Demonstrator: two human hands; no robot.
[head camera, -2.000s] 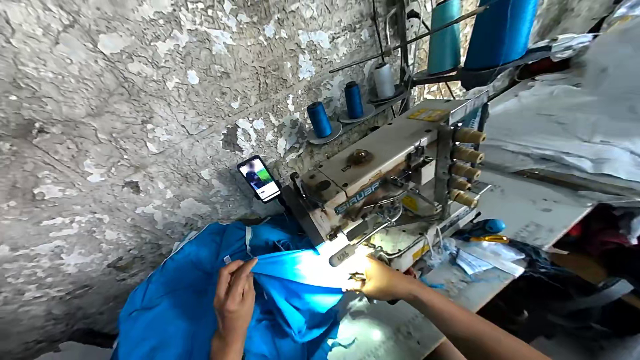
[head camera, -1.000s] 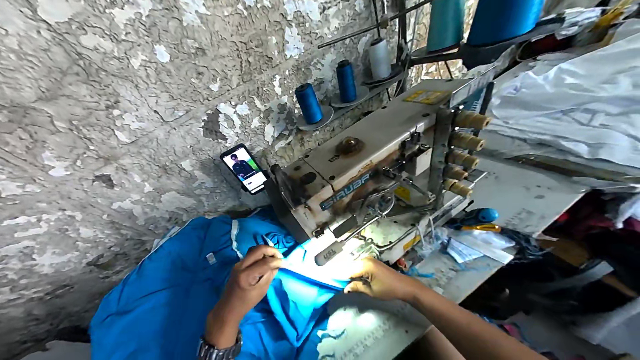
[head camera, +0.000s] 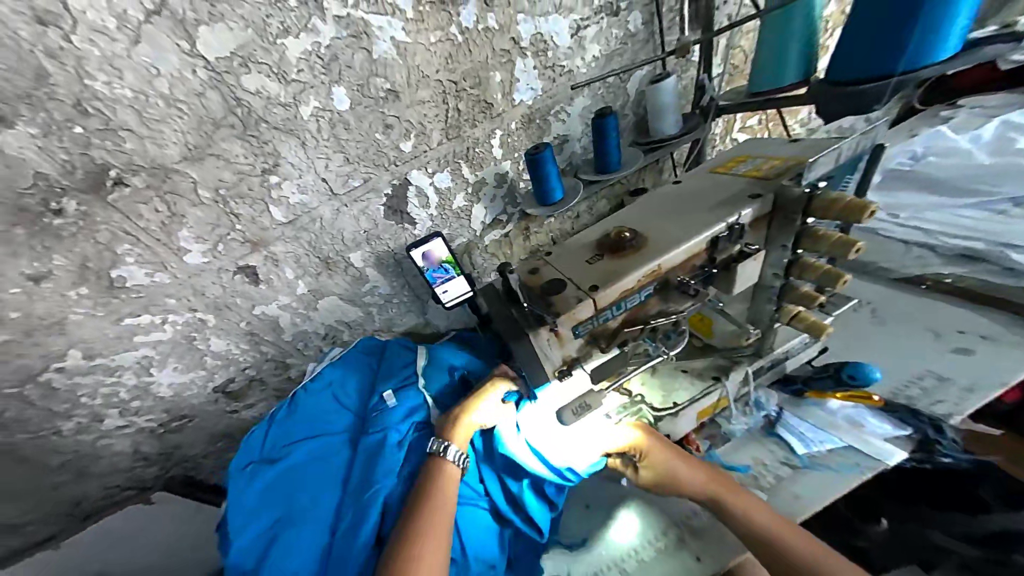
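Blue fabric (head camera: 320, 464) with white edging lies bunched at the left of a Siruba industrial sewing machine (head camera: 640, 232) and runs up to its needle area, where a bright light falls on it. My left hand (head camera: 480, 408), with a metal-banded watch (head camera: 448, 454) on the wrist, grips the fabric close to the machine's left end. On the other side of the lit part, my right hand (head camera: 648, 460) pinches the fabric's edge between thumb and fingers. The needle and presser foot are lost in the glare.
A phone (head camera: 442, 270) is mounted left of the machine, before a peeling wall. Blue thread spools (head camera: 545, 174) and a white one (head camera: 663, 104) stand behind it, large cones (head camera: 900, 40) at top right. Yellow-handled snips (head camera: 844, 397) and scraps lie on the table (head camera: 920, 344) at right.
My left hand has moved in toward the machine's left end, bringing fabric with it; the fabric near the needle area is now more bunched. My right hand remains beside the needle area.
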